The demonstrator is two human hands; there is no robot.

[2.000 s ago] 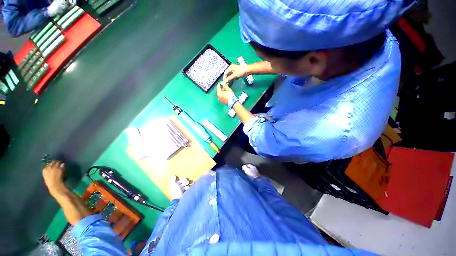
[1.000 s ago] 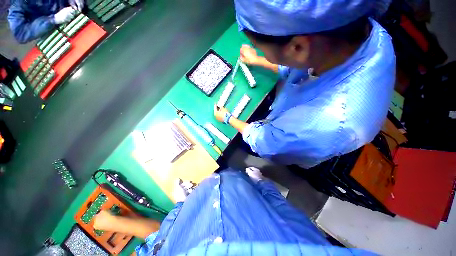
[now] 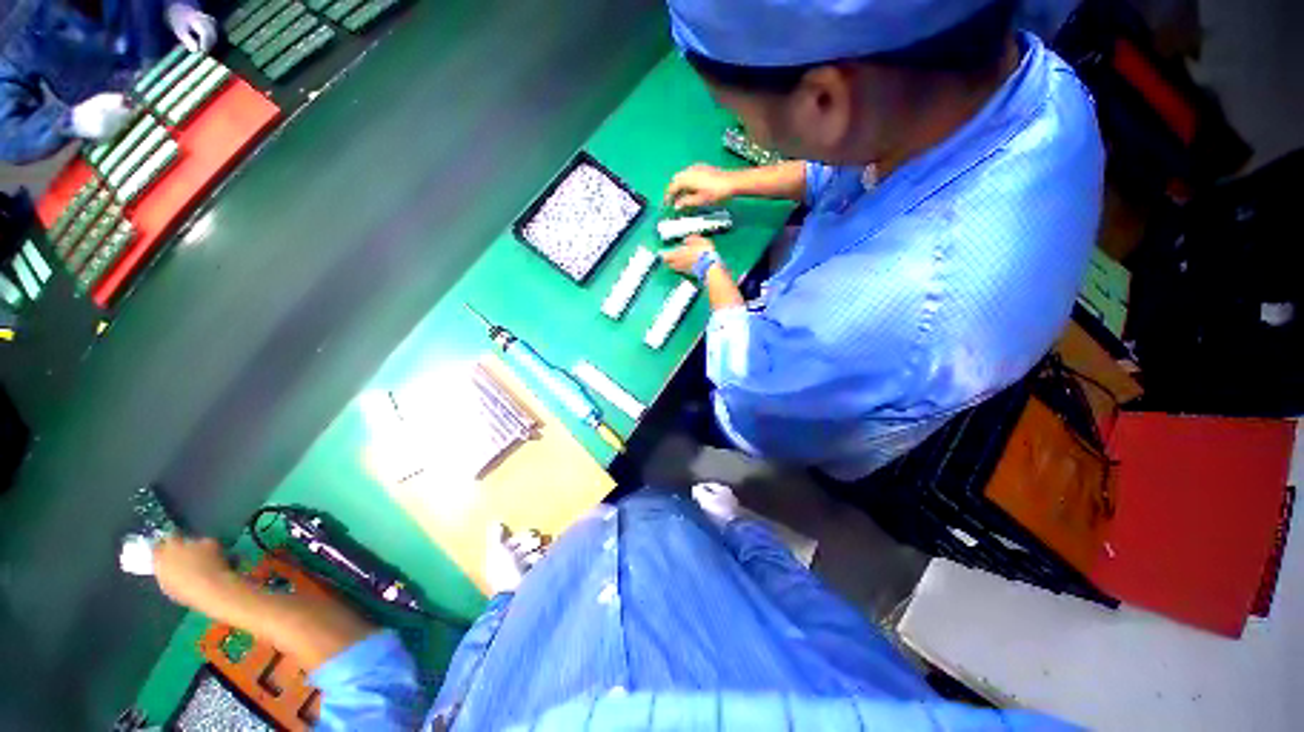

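My left hand, in a thin white glove, lies at the near edge of the brightly lit tan board. Small silvery bits show by its fingers; I cannot tell if it holds them. My right hand, also gloved in white, is low beside my smock, off the bench, small and blurred. A striped silvery-grey piece lies on the tan board, partly lost in glare. The light-blue electric screwdriver lies along the board's far right side, its thin tip towards the belt.
At right, a worker's bare hands handle a white strip near the black-rimmed parts tray. At left, another bare hand reaches over the belt by a green board. A black screwdriver and orange fixture lie below. Red carrier board beyond.
The left neighbour's bare hand has moved from the orange fixture out to the belt; a white glove now shows beside it. The right worker's hands have come together over a white strip. My hands have hardly moved.
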